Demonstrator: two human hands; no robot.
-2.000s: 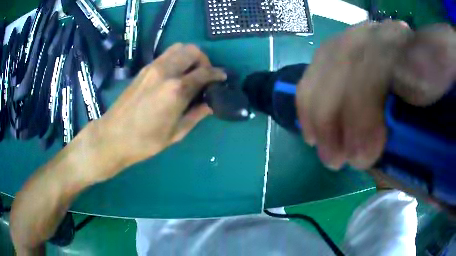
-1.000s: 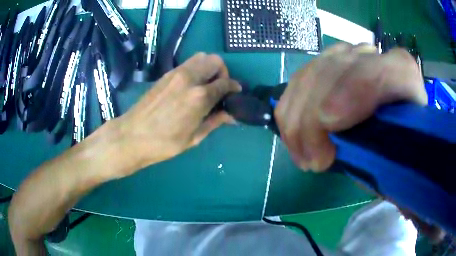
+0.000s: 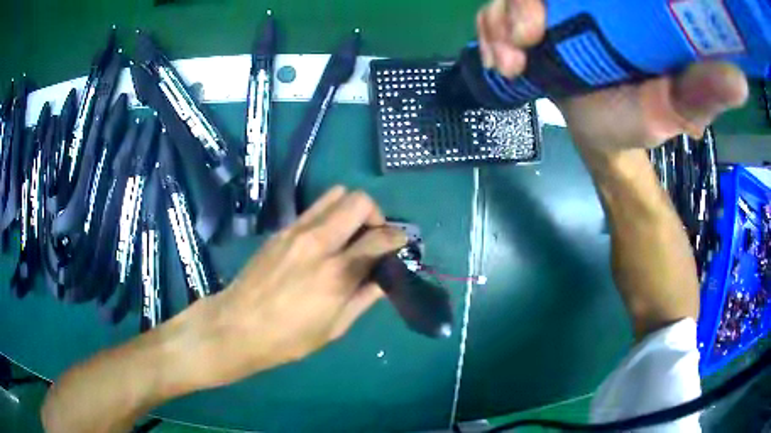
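My left hand grips a black handle housing near the middle of the mat, its rounded end pointing down and right. A small dark wired part shows beside my fingertips. A thin red lead runs right from it to a tiny white connector. My right hand holds the blue-and-black electric screwdriver at the upper right. The screwdriver's dark front end is over the screw tray; its bit tip cannot be made out. The tray is partly filled with silver screws.
Many black housings with silver strips lie at the left and upper left. A blue parts bin with small dark and purple-pink parts is at the right edge, near more dark, slim pieces. A black cord crosses the lower right.
The screwdriver has moved from the housing up to the screw tray. The housing in my left hand has turned, its rounded end lower. The view has shifted, and the red lead and connector now show.
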